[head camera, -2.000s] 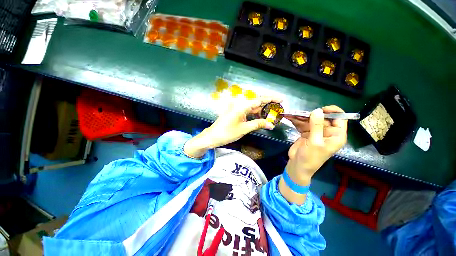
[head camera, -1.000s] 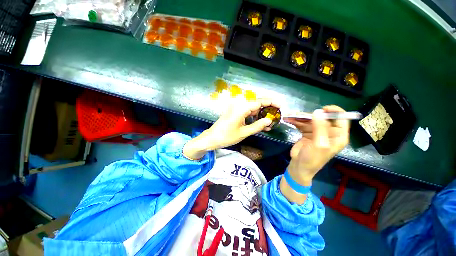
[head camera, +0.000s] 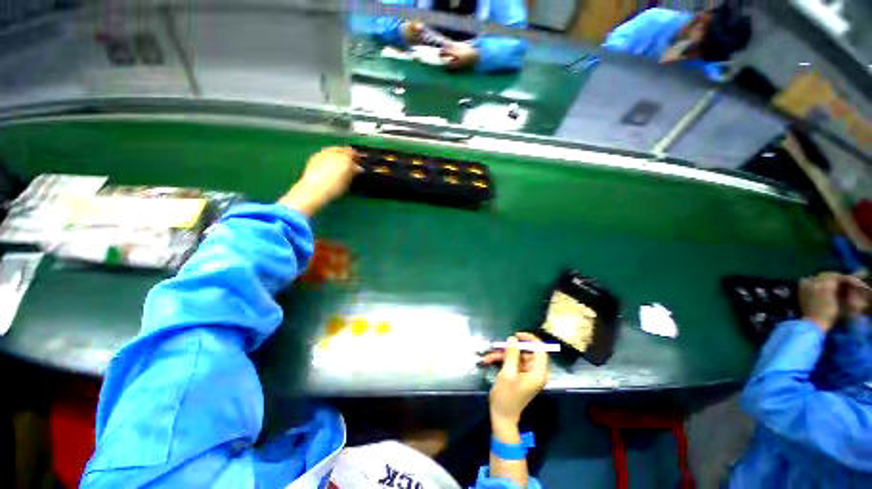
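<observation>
My left hand (head camera: 330, 178) reaches far forward, its fingers closed over the left end of the black tray (head camera: 421, 195) of round amber-centred modules. The fingertips and the pocket under them are hidden, so I cannot tell if a module is there. My right hand (head camera: 516, 374) holds silver tweezers (head camera: 526, 347) pointing left, near the bench's front edge. Yellow film pieces (head camera: 359, 327) lie on the shiny liner to the left of the tweezers. The orange sticker sheet (head camera: 331, 262) is partly hidden by my left sleeve.
The black bin of cream bits (head camera: 572, 321) stands just right of my right hand, with a white scrap (head camera: 658, 321) beyond it. Plastic bags (head camera: 143, 224) lie far left. Another worker's hands (head camera: 830, 297) are at a tray at right. A metal divider (head camera: 535, 153) runs behind the tray.
My left hand has left the tweezers' tip and reached forward to the tray. The tray sits farther back from the sticker sheet and bin. The view has tilted up. The module is no longer visible in my fingers.
</observation>
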